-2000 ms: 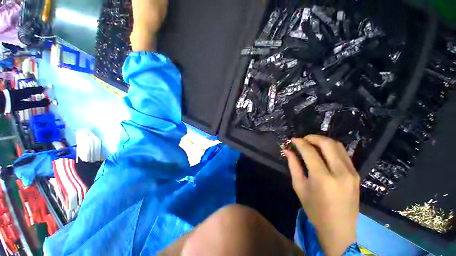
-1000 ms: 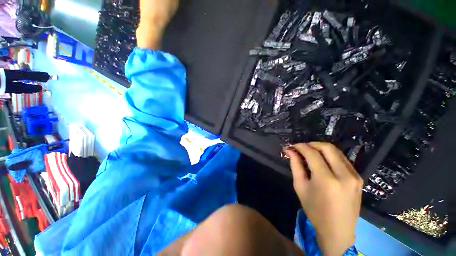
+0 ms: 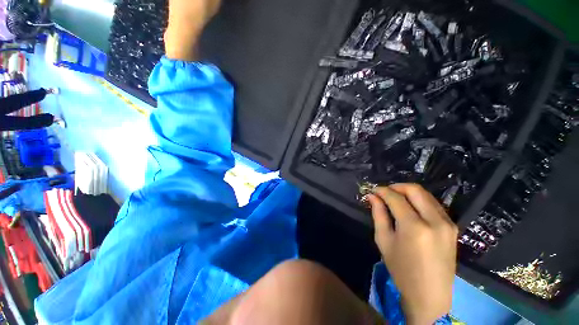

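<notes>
My right hand is at the near edge of the middle tray, thumb and fingertips together at a small pile of brass parts. Whether a brass part is between the fingertips is too small to tell. Black plastic parts lie jumbled in the middle tray beyond my hand. My left hand is at the top edge over the left tray; its fingers are cut off by the picture's edge, so what it holds is hidden.
The right tray holds a band of black parts and a larger brass heap in its near corner. Dense small black parts lie at the far left. A person's legs, a blue bin and striped stacks stand beyond.
The view has shifted slightly. My right hand stays at the small brass pile, its fingertips moved only slightly. My left hand stays at the top edge. The walking person's legs are further left.
</notes>
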